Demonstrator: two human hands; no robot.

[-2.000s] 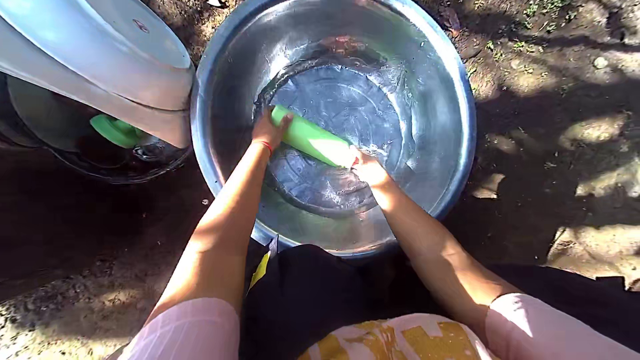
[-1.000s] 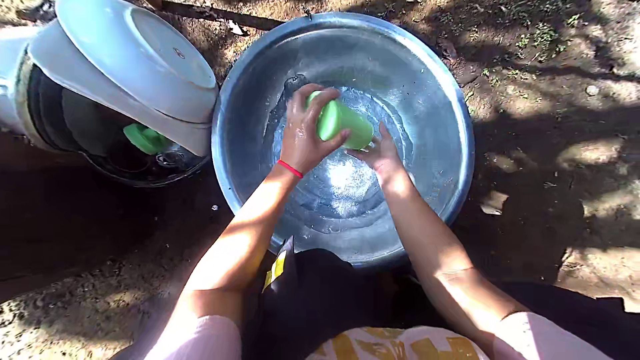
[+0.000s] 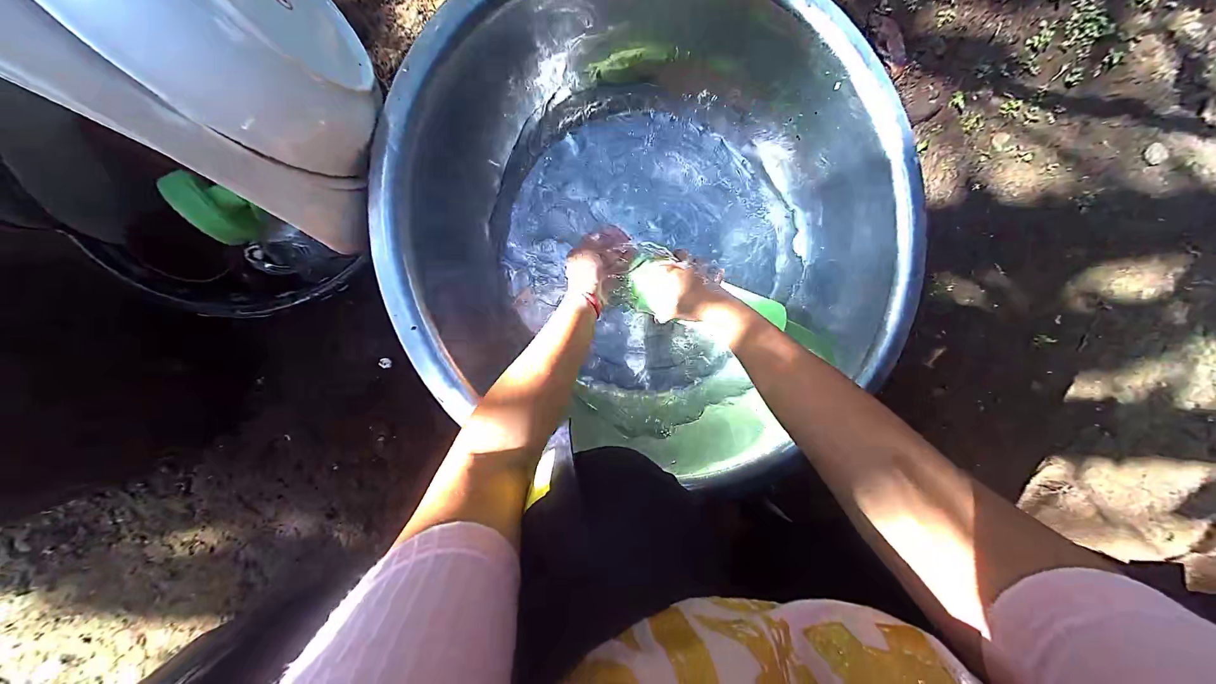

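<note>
A large round metal basin (image 3: pixel 874 237) holds clear, rippling water. Both my hands are down in it near the middle. My right hand (image 3: pixel 670 287) is closed around a green cylindrical container (image 3: pixel 757 306), whose lower right end shows beyond my wrist. Close to the container's left end is my left hand (image 3: pixel 597 261), partly under water, with a red band at the wrist; ripples and glare hide its fingers, so its hold cannot be made out. Green reflections show on the basin's inner wall.
At the upper left, a pale oval tub or lid (image 3: pixel 237 85) leans beside the basin over a dark vessel (image 3: pixel 190 294) with a green item (image 3: pixel 211 207) inside. Stones (image 3: pixel 1121 503) and small plants lie on the dirt ground at the right.
A second ago the green container was held up above the water with its round end toward me; now it lies low in the water, pointing right, and both hands have gone down with it.
</note>
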